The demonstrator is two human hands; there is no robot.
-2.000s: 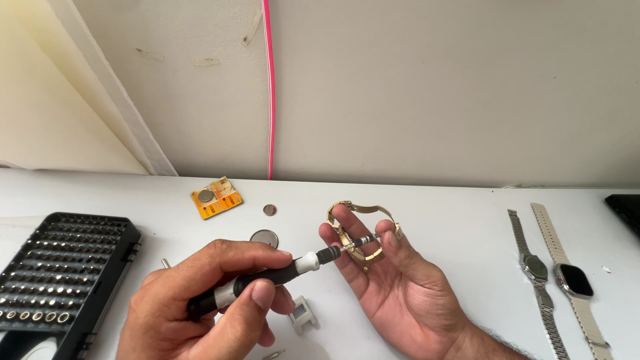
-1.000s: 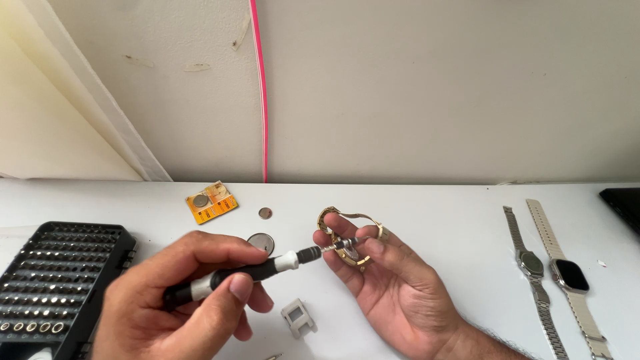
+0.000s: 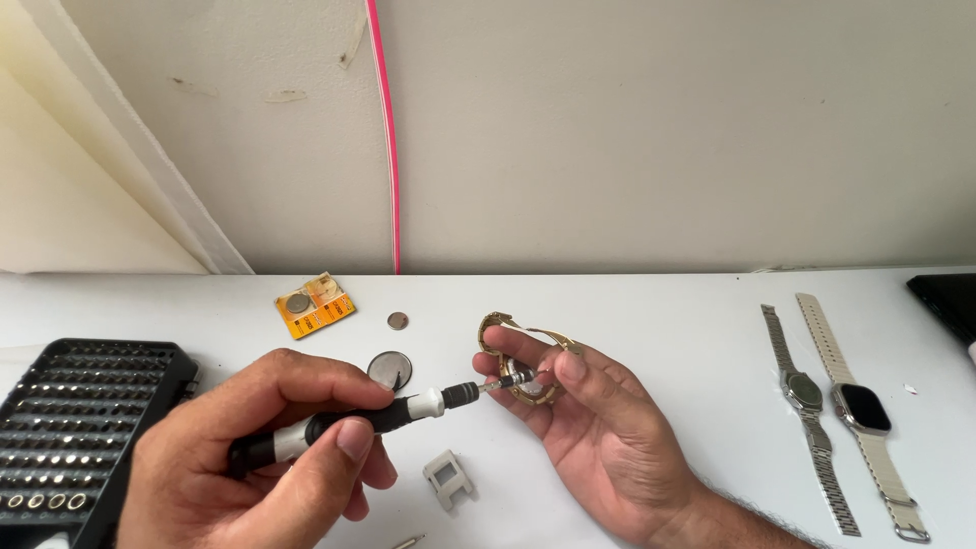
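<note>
My left hand [image 3: 267, 450] grips a black and silver precision screwdriver [image 3: 366, 418], its shaft pointing right. My right hand [image 3: 602, 427] holds a gold-coloured metal wristwatch [image 3: 543, 395] with its bracelet looped around the fingers. The screwdriver's front end lies over the watch case, near my right thumb and fingertips; whether the tip touches the watch, I cannot tell. Behind the screwdriver rests a round metal disc, possibly a watch case back [image 3: 390, 369]. A small button cell [image 3: 397, 320] lies beyond it. Below the screwdriver is a light grey plastic piece [image 3: 448, 479] with a square opening.
A black case of screwdriver bits [image 3: 164, 381] stands at left. An orange blister card [image 3: 324, 313] holds a coin cell. At right lie a silver metal-band watch [image 3: 802, 391] and a smartwatch [image 3: 864, 408] with a beige band. A black object [image 3: 945, 301] sits at the far right edge.
The screwdriver in my left hand has moved slightly away from the wall and tilts less steeply than two seconds ago. Both hands keep their hold.
</note>
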